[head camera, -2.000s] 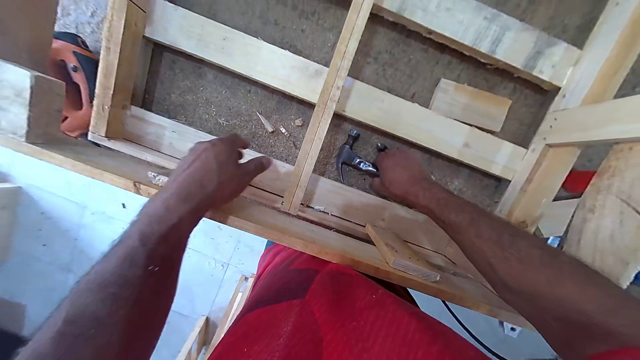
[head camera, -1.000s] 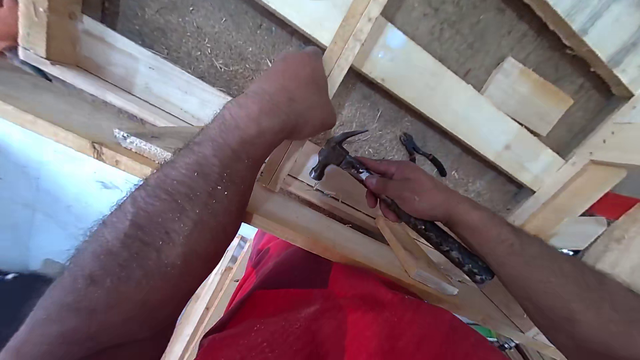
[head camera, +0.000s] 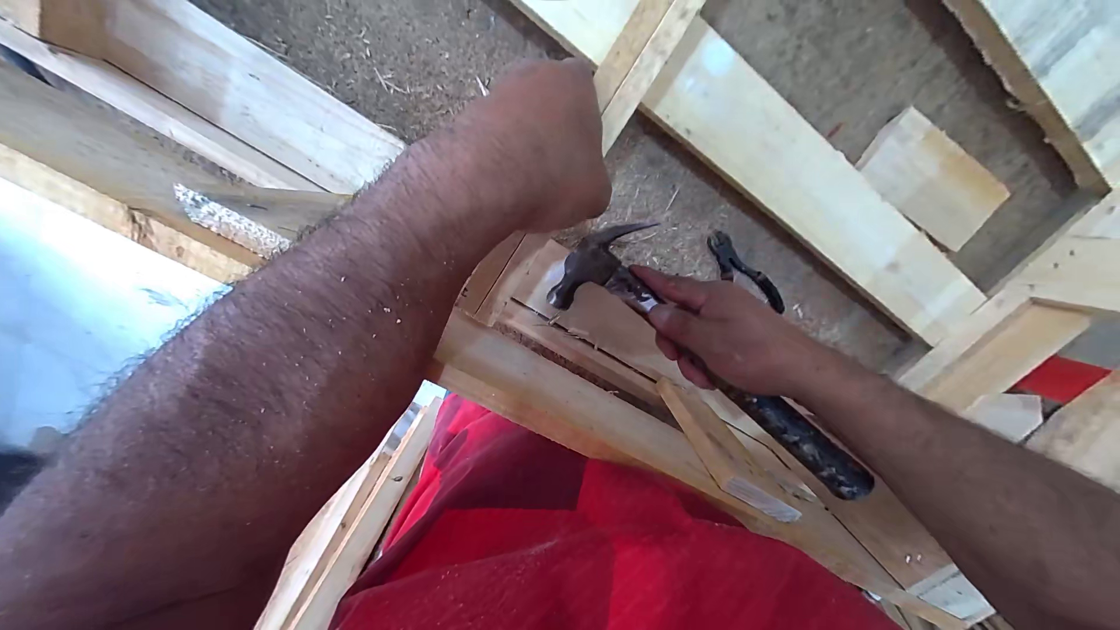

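Note:
My right hand (head camera: 731, 332) is closed around the upper handle of a claw hammer (head camera: 599, 262); its head points left, above the near rail of a wooden frame (head camera: 542, 376). The dark grip end sticks out below my right wrist. My left hand (head camera: 560, 149) is against a wooden crosspiece (head camera: 643, 66), its fingers hidden behind the back of the hand, so what it holds cannot be seen. Dark-handled pliers (head camera: 744, 271) lie on the dusty panel just beyond my right hand.
A short wood offcut (head camera: 936, 179) lies beyond a long pale slat (head camera: 814, 175). A small wood piece (head camera: 722, 446) rests across the near rail. More boards (head camera: 367, 516) stand low beside my red clothing. Something red (head camera: 1063, 376) shows at the right.
Two seconds ago the hammer lay beside my right hand, its head on the panel; now it is raised in that hand. My left hand has moved from the near rail to the crosspiece. The view has turned.

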